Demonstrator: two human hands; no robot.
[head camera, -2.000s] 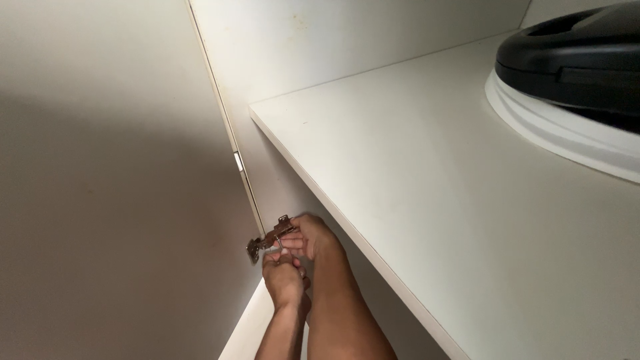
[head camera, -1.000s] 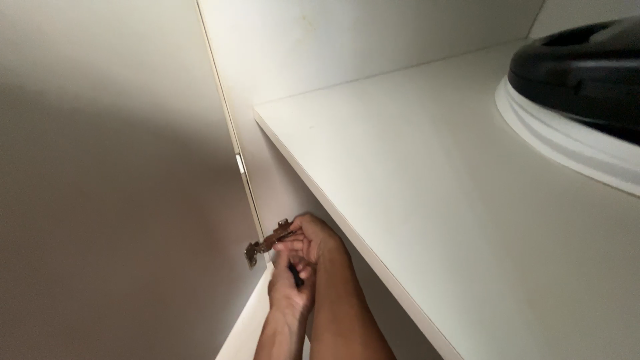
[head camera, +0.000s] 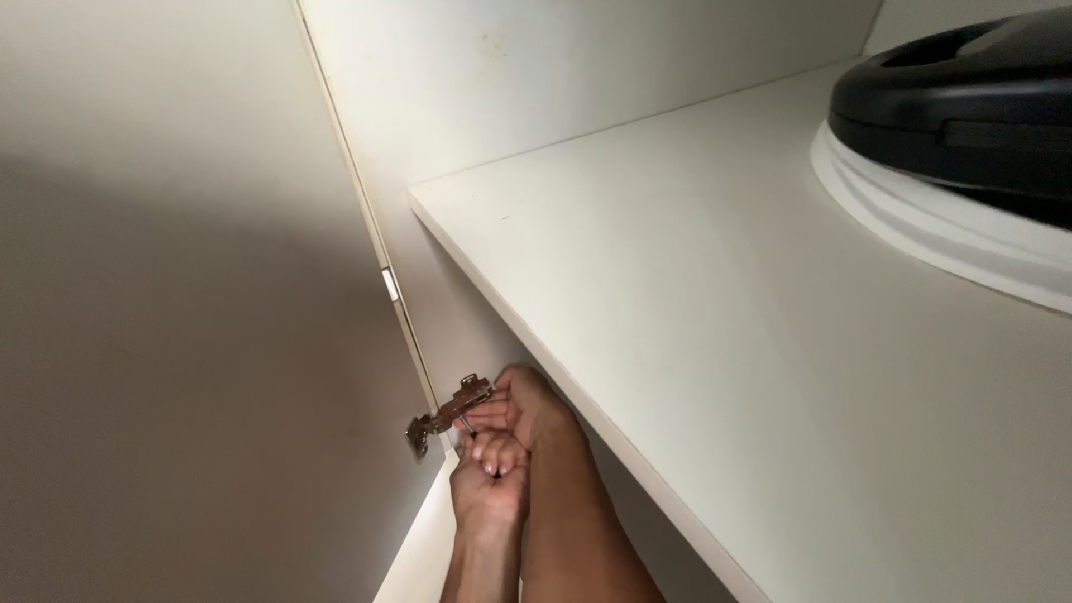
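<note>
A brown-stained metal cabinet hinge spans the narrow gap between the door panel and the side panel, below the shelf. My right hand is at the hinge's right end, fingers curled beneath and against it; its thumb is partly hidden. Just below, my left hand is closed in a fist around a tool that looks like a screwdriver. The tool's thin metal shaft points up to the underside of the hinge arm, while the fingers cover most of its dark handle.
A white shelf juts out above and right of my forearms, its front edge running close beside my right arm. On it sits a black object with a white round base. The door panel fills the left side.
My left hand has shifted its grip and turned; its fingers are now curled over the dark handle that showed a second ago. My right hand remains at the hinge.
</note>
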